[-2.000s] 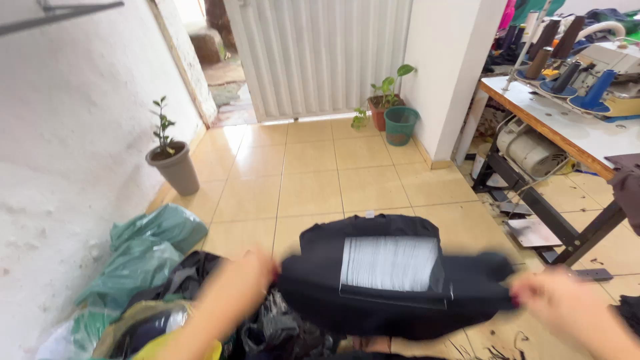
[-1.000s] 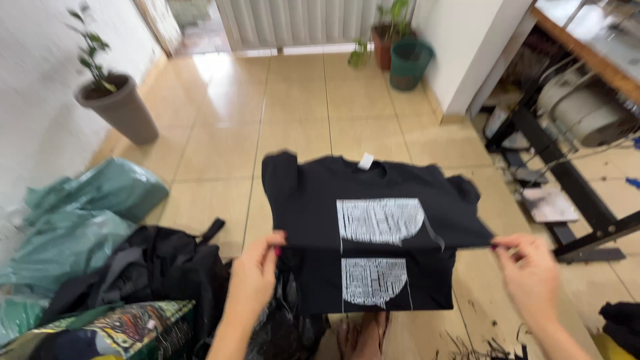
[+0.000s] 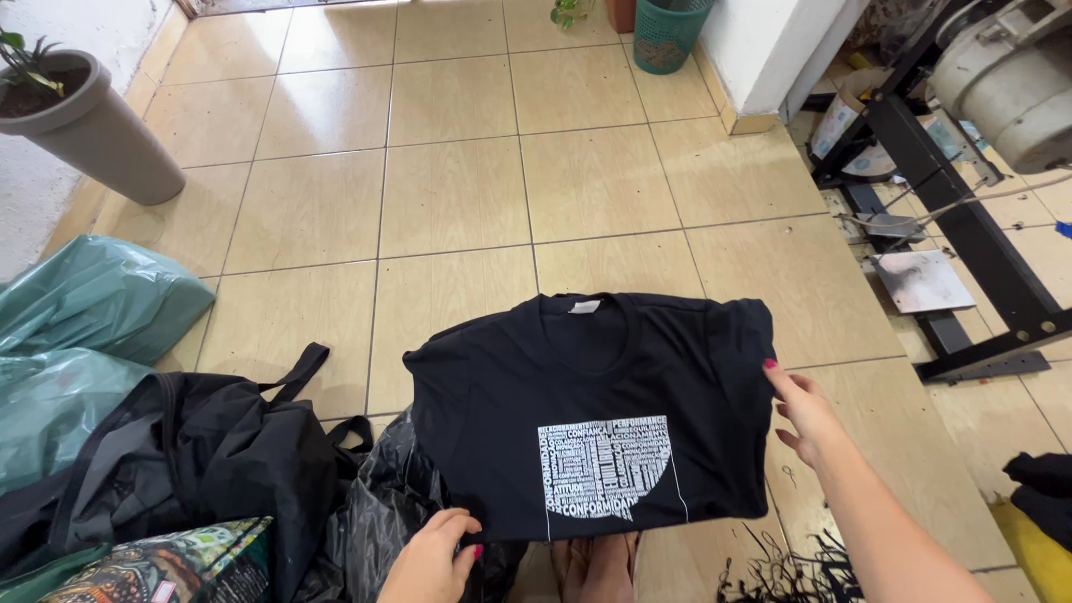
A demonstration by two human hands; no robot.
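Observation:
A black T-shirt [image 3: 502, 419] with a white printed word design and a pale neck label lies folded, print side up, over the person's lap or a surface that it hides. My left hand [image 3: 440, 553] is at its lower left corner, thumb and fingers around the edge. By the right sleeve is my right hand [image 3: 800, 410], thumb against the cloth edge and fingers curled; whether it grips the cloth is not clear. Bare feet show just below the shirt.
Green plastic bags [image 3: 100, 293], a black fabric bag [image 3: 226, 452] and a black plastic bag [image 3: 381, 511] lie at left. A potted plant [image 3: 109, 126] stands by the wall. Black metal machine legs [image 3: 955, 193] rise at right. Dark thread scraps [image 3: 787, 569] litter the tiled floor [image 3: 452, 201].
The shirt's lower half, stretched out between both hands before, is now folded out of sight. One print shows where two did. My right hand has moved up to the sleeve side.

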